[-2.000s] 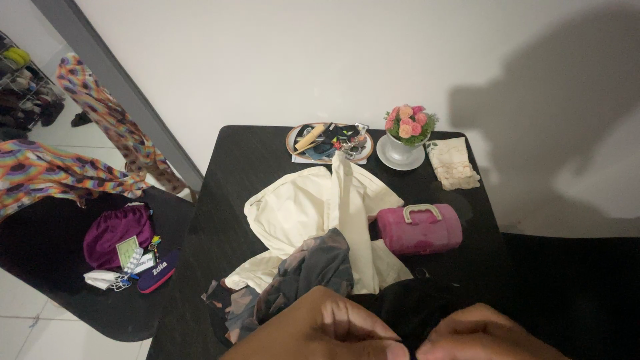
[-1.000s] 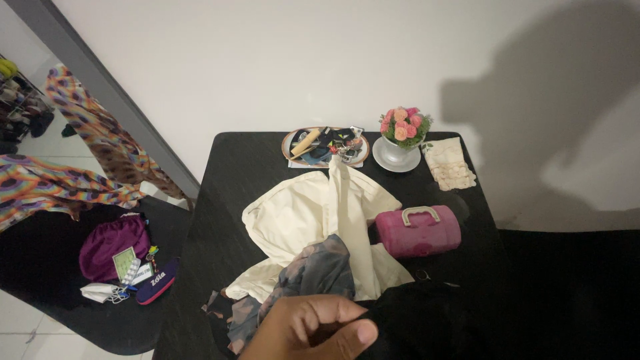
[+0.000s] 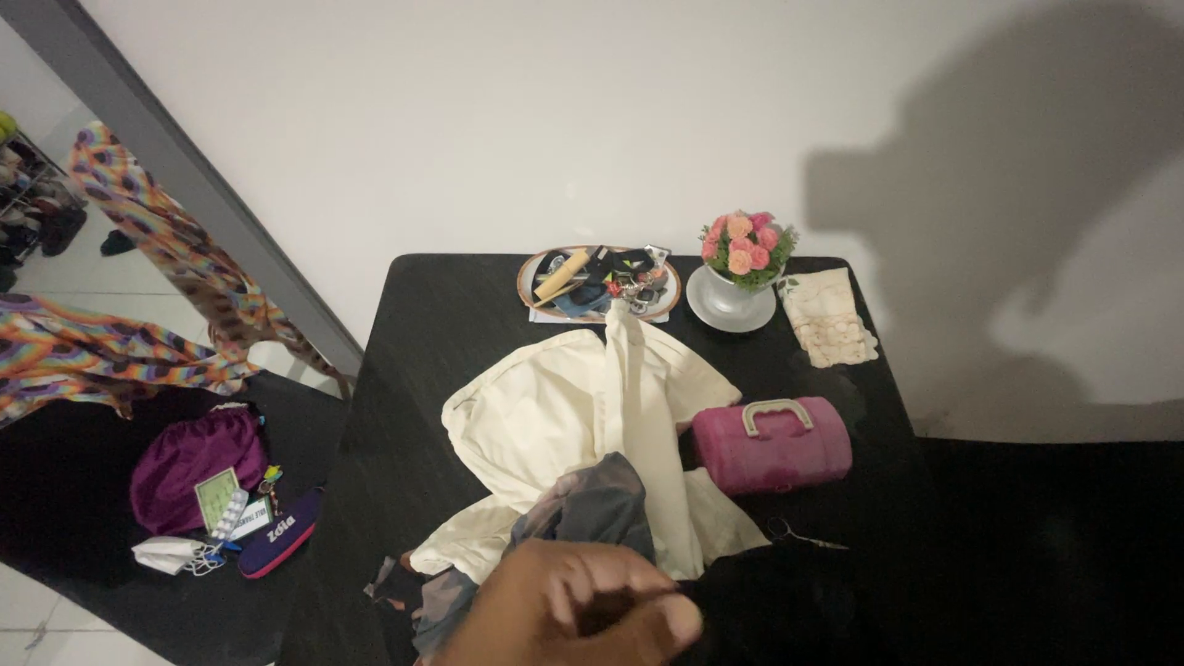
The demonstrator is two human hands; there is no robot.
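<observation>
My left hand is at the bottom centre, its fingers curled and its thumb near the fingertips. Whether something thin or dark is between them is hard to tell. Black cloth lies right beside its fingertips. Behind the hand, a dark patterned cloth rests over a cream fabric garment on the black table. Small scissors lie at the edge of the black cloth, below a pink case with a pale handle. My right hand is out of view.
Along the table's back are an oval tray of small items, a flower pot on a saucer and a folded cream cloth. At left, a purple pouch and a zip case lie on a black surface beside a mirror.
My right hand, beside the left two seconds ago, has left the view. My left hand remains at the bottom, its fingers still curled.
</observation>
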